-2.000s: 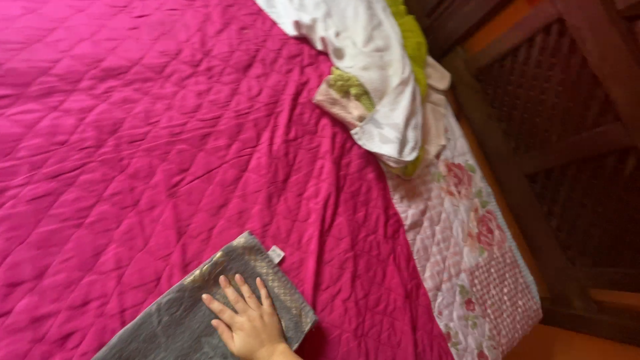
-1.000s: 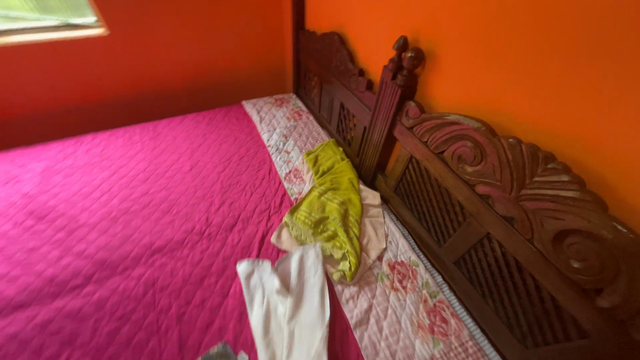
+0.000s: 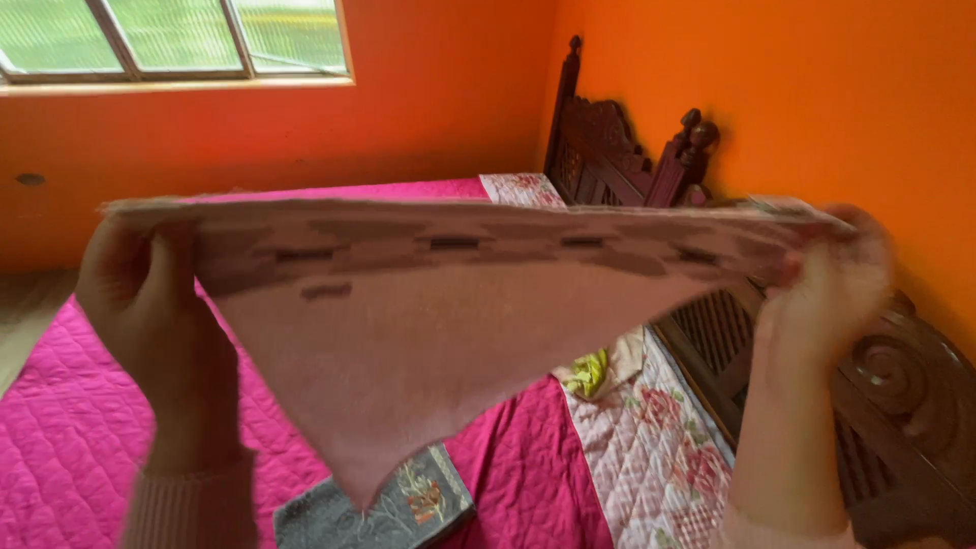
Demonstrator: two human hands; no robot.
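A pinkish cloth (image 3: pixel 427 328) with a darker patterned band along its top edge is stretched across the view in the air. My left hand (image 3: pixel 156 290) grips its left upper corner, and my right hand (image 3: pixel 827 282) grips the right upper corner. Its lower part hangs down to a point at the left of centre. Below it, a folded grey cloth (image 3: pixel 442 499) with an embroidered plant motif lies on the magenta quilted bedspread (image 3: pixel 526 450). Behind the cloth's right side, a crumpled lime-green cloth (image 3: pixel 585 374) and a pale cloth (image 3: pixel 629 357) show in part.
The bedspread's floral border (image 3: pixel 625 442) runs beside a carved dark wooden headboard (image 3: pixel 907 412) on the right. Orange walls (image 3: pixel 442 114) meet behind the bed, with a window (image 3: pixel 175 38) at the upper left. Some floor (image 3: pixel 30 313) shows at the left edge.
The hand that rested on the grey cloth is off it. Both hands are now raised, holding the pinkish cloth taut between them. The view has tilted up toward the walls and window.
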